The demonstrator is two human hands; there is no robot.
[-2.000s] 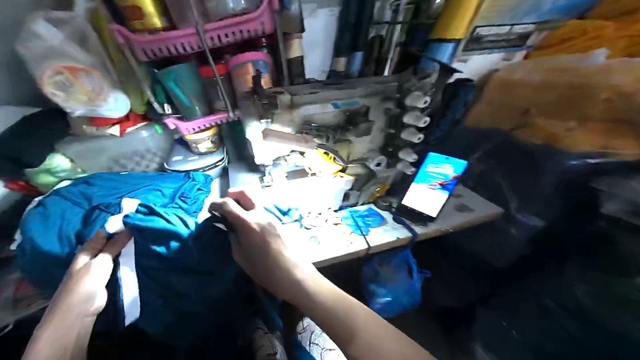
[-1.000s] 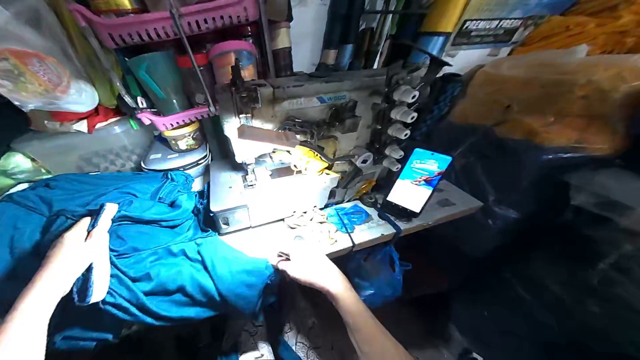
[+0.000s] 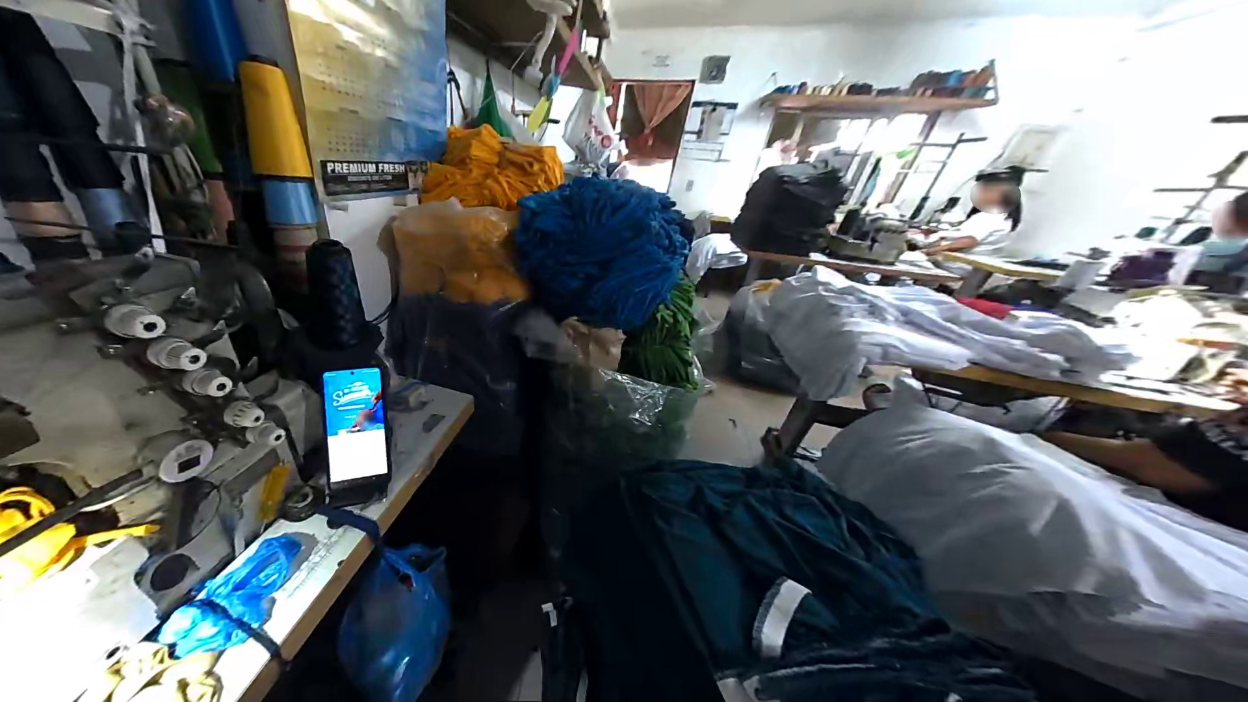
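Note:
Neither my left hand nor my right hand shows in the head view. At the left stands the industrial sewing machine (image 3: 88, 390), with several white tension knobs (image 3: 178, 355) on its side. A lit smartphone (image 3: 356, 429) leans upright near the right end of the machine table (image 3: 429, 429), in front of a dark thread cone (image 3: 334, 292). Crumpled blue plastic (image 3: 239, 590) lies on the tabletop. A dark teal garment pile (image 3: 741, 565) with white strips fills the lower middle. White cloth (image 3: 1033, 526) is heaped to its right.
A blue plastic bag (image 3: 395, 624) hangs off the table edge. Beyond stand bundles of orange (image 3: 487, 171), blue (image 3: 604, 249) and green cloth (image 3: 663, 336). At the right, a wooden table (image 3: 1082, 388) bears white cloth. Another person (image 3: 985, 219) sits farther back, and a person's arm (image 3: 1131, 463) shows nearer.
The view has swung far to the right. Both hands, on the teal cloth beside the sewing machine in the earlier frames, are out of sight now.

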